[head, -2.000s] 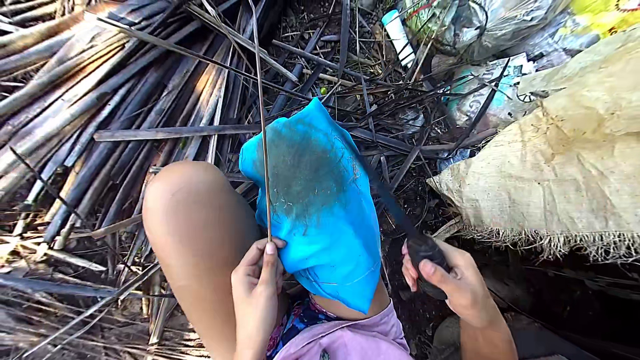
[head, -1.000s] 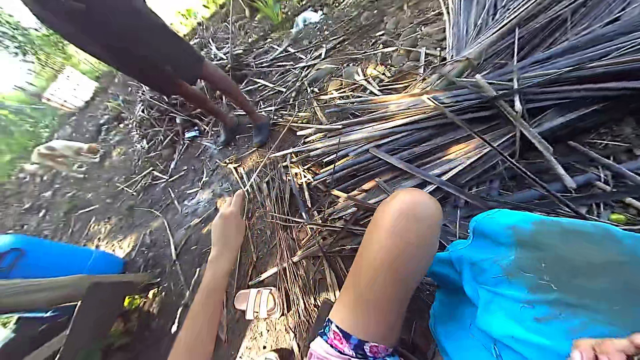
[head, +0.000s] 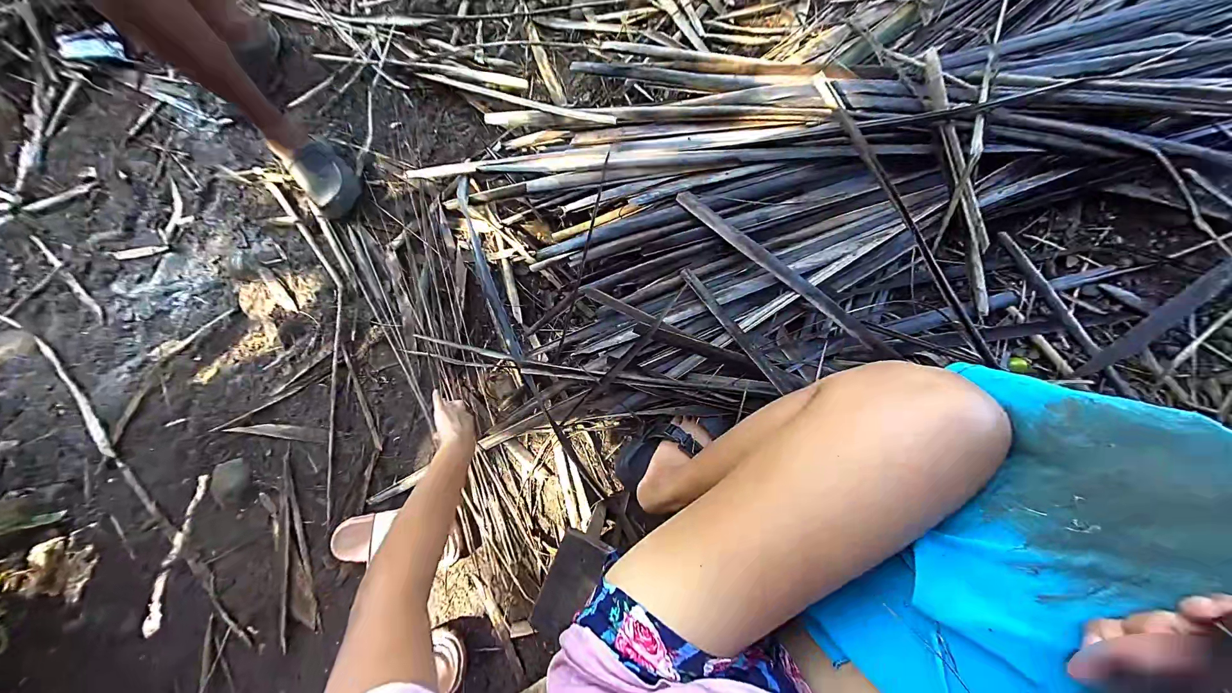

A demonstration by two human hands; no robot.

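My left hand [head: 452, 422] reaches down to a bundle of thin palm-leaf midribs [head: 409, 318] lying on the ground; its fingers are partly hidden, so whether it grips any cannot be told. My right hand [head: 1155, 640], blurred and cut off at the lower right edge, is near the blue cloth [head: 972, 577] with a dark soiled patch that covers my lap. What my right hand holds is hidden.
A large pile of dry palm leaf strips [head: 770, 192] spreads across the upper right. Another person's foot in a dark shoe [head: 327, 181] stands at the upper left. Pink slippers [head: 356, 537] lie beside my left forearm. Sticks [head: 87, 414] litter the dark soil.
The view has swung to the left. Two seconds ago my left hand held a thin midrib over the blue cloth and my right hand a dark-handled knife; my left hand is now down at the bundle.
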